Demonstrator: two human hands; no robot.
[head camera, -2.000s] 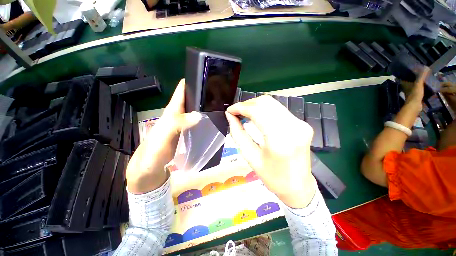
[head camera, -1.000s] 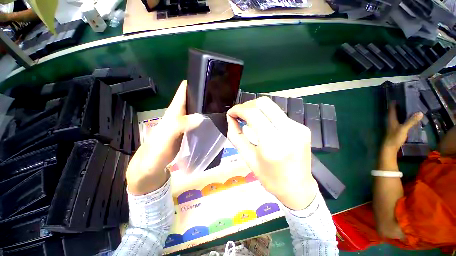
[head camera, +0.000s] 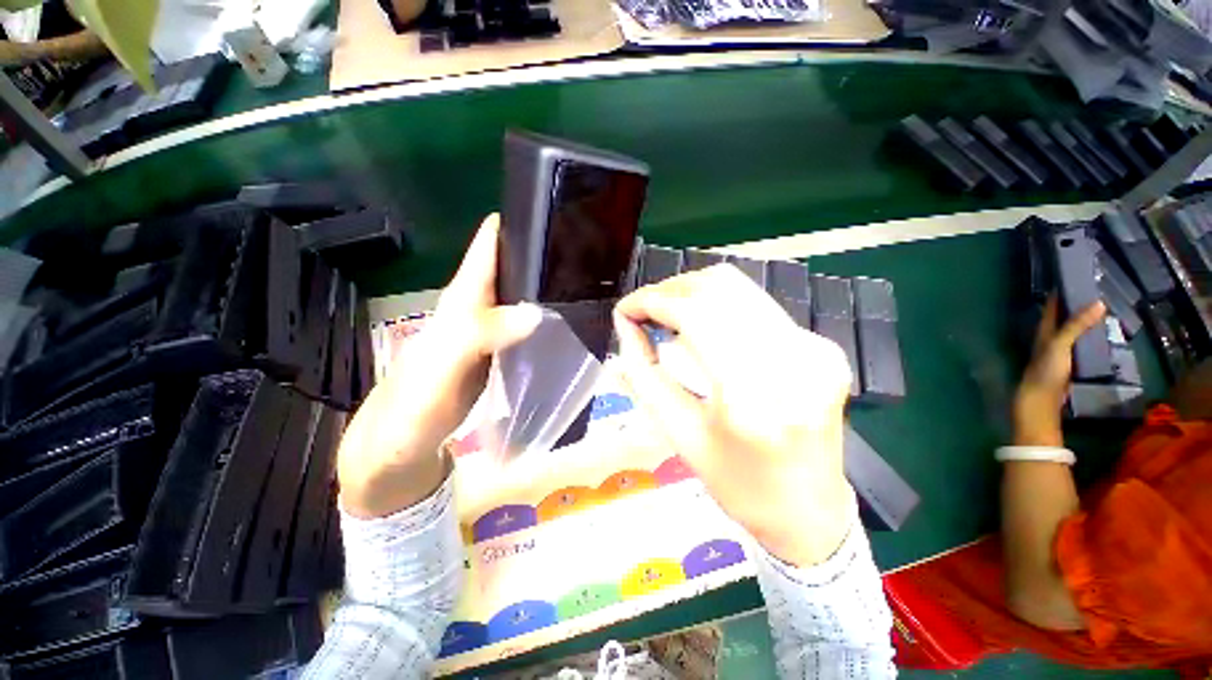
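Note:
A dark grey rigid box (head camera: 528, 219) stands tilted in my left hand (head camera: 432, 365), its glossy black face (head camera: 593, 233) turned right. My left thumb presses near its lower edge. A translucent, whitish film (head camera: 538, 385) hangs below the box at my left thumb, beside a dark flap. My right hand (head camera: 744, 385) is at the box's lower right corner, thumb and fingertips pinched together. A small blue bit shows between its fingers; what it is cannot be told. A printed white sheet (head camera: 532, 565) with coloured half-circles lies under both hands.
Dark open box shells (head camera: 200, 505) are heaped at left. A row of closed grey boxes (head camera: 833, 332) stands behind my right hand, with one box (head camera: 877, 481) lying nearer. A person in orange (head camera: 1130, 531) handles boxes at right. More boxes (head camera: 990, 149) lie across the green strip.
My right fingertips have moved slightly right, away from the box's lower edge. My left hand and the box are almost unmoved. The neighbour's hand has shifted among the boxes at right.

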